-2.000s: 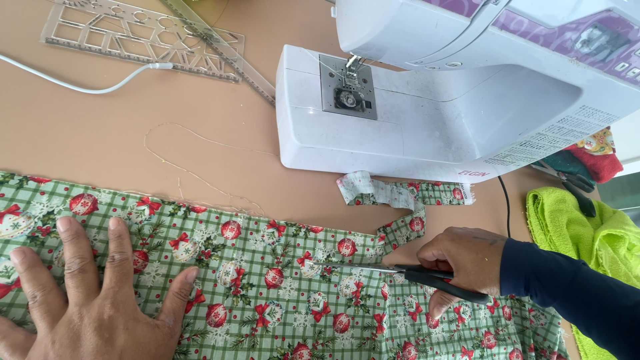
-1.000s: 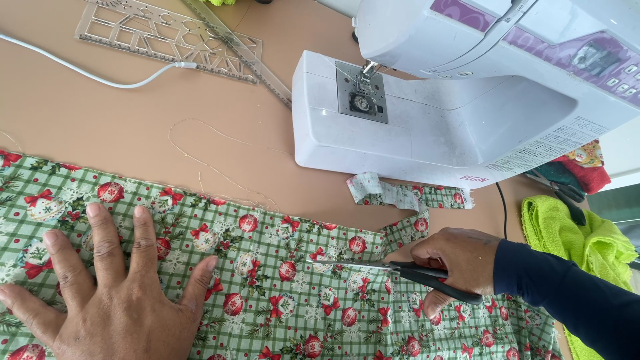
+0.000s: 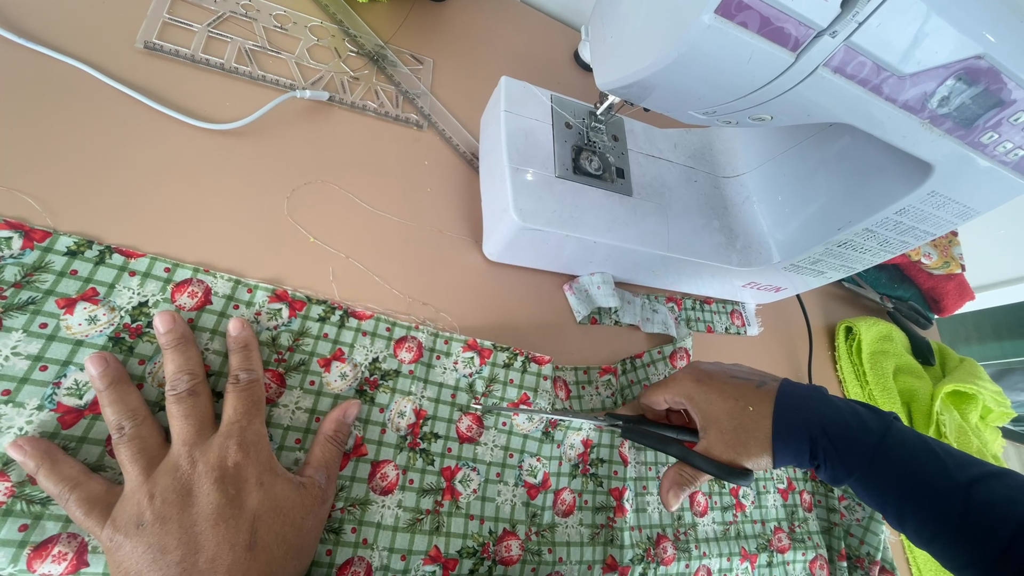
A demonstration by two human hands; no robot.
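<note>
Green checked cotton fabric with a Christmas bauble print (image 3: 448, 472) spreads across the near part of the table. My left hand (image 3: 216, 472) lies flat on it at the left, fingers spread, holding nothing. At the right, my right hand (image 3: 712, 416) grips black-handled scissors (image 3: 680, 448), their blades pointing left over the fabric near its upper edge. How far the blades are parted is hard to tell. A narrow strip of the same fabric (image 3: 656, 316) curls upward from just beyond my right hand toward the sewing machine, its paler reverse side partly showing.
A white Elgin sewing machine (image 3: 544, 216) stands beyond the fabric. Clear template rulers (image 3: 280, 60) and a white cable (image 3: 200, 124) lie at the upper left. Loose thread (image 3: 344, 252) trails on the table (image 3: 240, 216). A lime-green towel (image 3: 912, 384) and another pair of scissors (image 3: 904, 316) are at the right.
The view has shifted somewhat. My left hand stays flat on the fabric, and my right hand still holds the scissors. No other change is plain.
</note>
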